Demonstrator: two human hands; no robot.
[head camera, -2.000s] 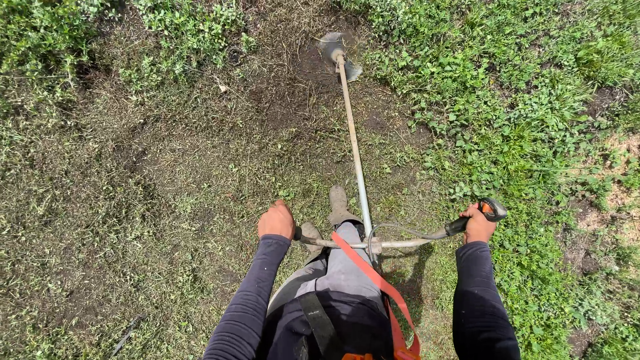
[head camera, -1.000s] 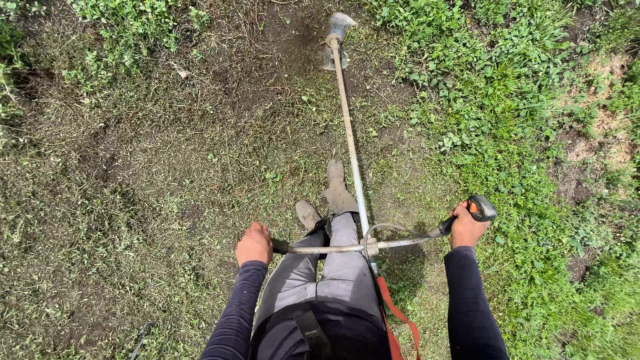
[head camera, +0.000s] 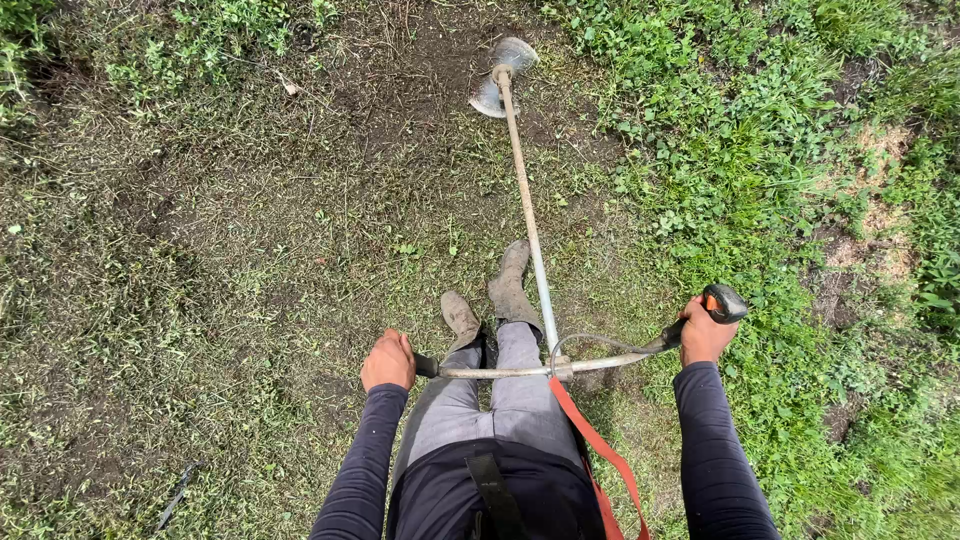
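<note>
My left hand (head camera: 388, 361) is closed around the black left grip (head camera: 427, 366) of a brush cutter's handlebar (head camera: 495, 373). On the other side, my right hand (head camera: 704, 333) holds the black control handle (head camera: 724, 304), which has an orange part. From the bar the metal shaft (head camera: 526, 195) runs forward to the cutting head. Two grey, blurred lobes (head camera: 513, 54) show around the head, over bare dark soil. An orange strap (head camera: 596, 442) hangs beside my right hip, and a thin cable (head camera: 600, 337) curves from the shaft to the right handle.
My muddy boots (head camera: 513, 281) stand on ground strewn with cut grass (head camera: 247, 277). Leafy green weeds (head camera: 720, 172) grow along the right, with another patch (head camera: 217, 37) at the upper left. A thin dark strip (head camera: 178, 495) lies at the lower left.
The cutting head has shifted slightly over the soil near the weeds' edge. My boots have changed position from two seconds ago. Both hands keep their hold.
</note>
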